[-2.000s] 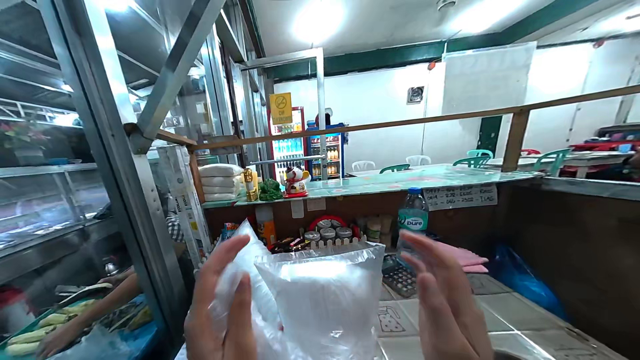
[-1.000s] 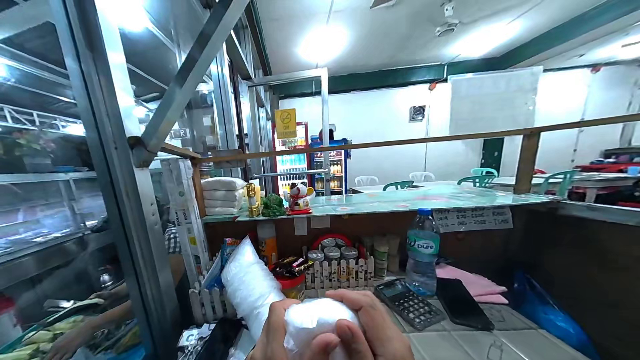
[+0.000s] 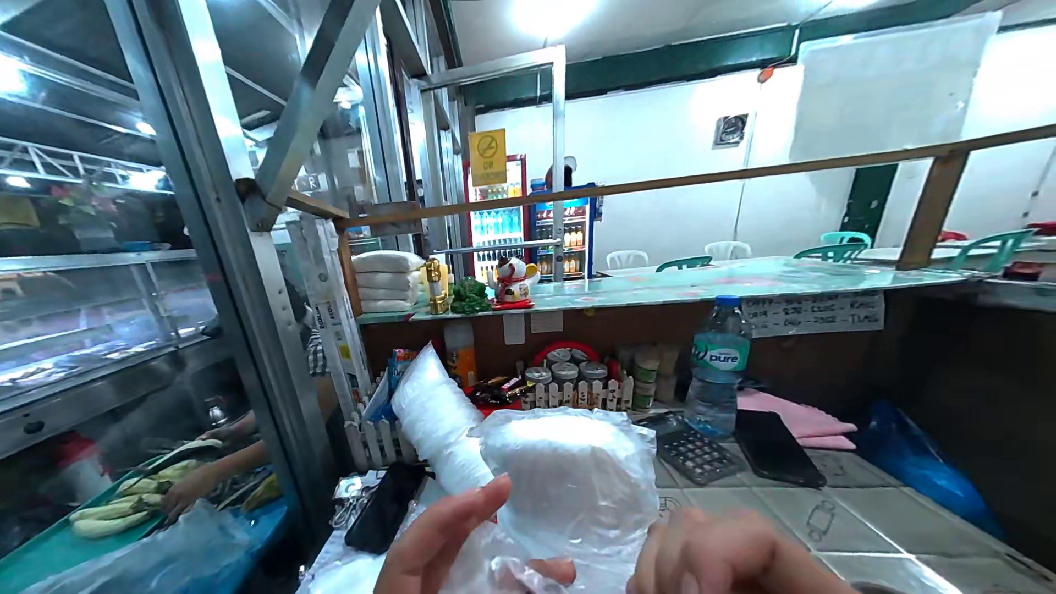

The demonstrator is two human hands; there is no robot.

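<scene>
A clear plastic bag (image 3: 577,478) with white contents stands upright at the bottom middle. My left hand (image 3: 462,540) is at its lower left, the thumb raised, fingertips on the crumpled plastic at its base. My right hand (image 3: 718,553) is at the bag's lower right with curled, blurred fingers; whether it pinches the plastic cannot be seen. Behind and left of the bag leans a long plastic bag of white contents (image 3: 437,412). A black phone (image 3: 386,505) lies left of my left hand.
A calculator (image 3: 697,452), a water bottle (image 3: 718,367), another phone (image 3: 775,448) and a pink cloth (image 3: 796,419) lie or stand at right. Jars (image 3: 565,384) sit behind a small white fence. At lower left, another person's hand (image 3: 194,491) touches peeled bananas (image 3: 115,516).
My hands were apart beside the bag, then cupped together around it; now they are apart again at its lower edges, and the bag stands taller in view than one second ago.
</scene>
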